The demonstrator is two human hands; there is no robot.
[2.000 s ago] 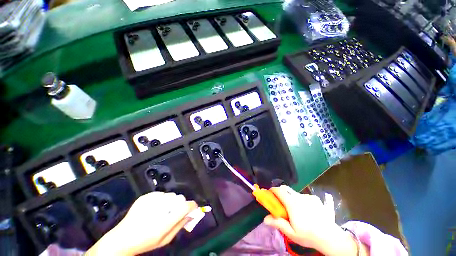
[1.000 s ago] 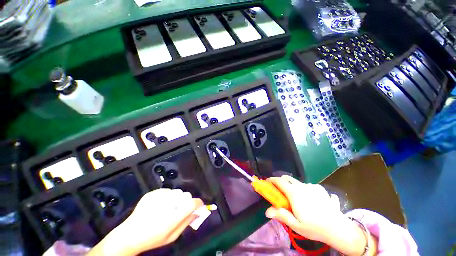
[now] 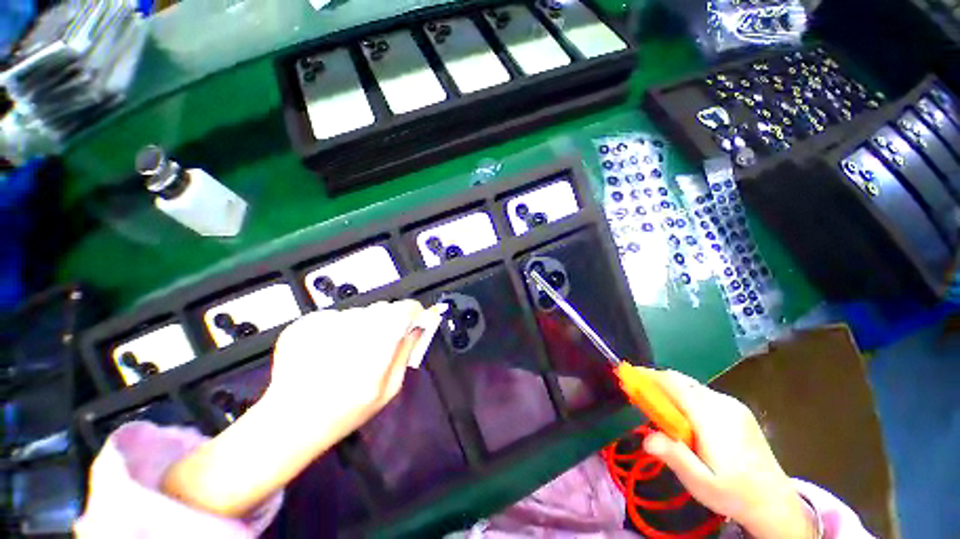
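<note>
My right hand (image 3: 716, 442) grips the orange-handled tool (image 3: 655, 402). Its thin metal tip is at the camera circles of the dark phone back cover (image 3: 574, 342) in the rightmost slot of the near foam tray (image 3: 490, 447). I cannot tell if the tip touches. My left hand (image 3: 347, 358) pinches a small white wipe or swab (image 3: 424, 335) beside the camera area of the neighbouring dark phone back cover (image 3: 500, 368). The left hand and forearm hide parts of the covers to the left.
White covers lie in an overlapped tray behind and in a stacked foam tray (image 3: 474, 108). A dispenser bottle (image 3: 208, 202) stands back left. Lens sheets (image 3: 637, 211), a loose parts tray (image 3: 774, 100) and another cover tray (image 3: 895, 174) are right. An open carton (image 3: 811, 411) and red cord (image 3: 642, 490) are near right.
The tool tip has moved right, from the second cover from the right to the rightmost one. My left hand has moved up and forward to the cover the tip left. The view has shifted.
</note>
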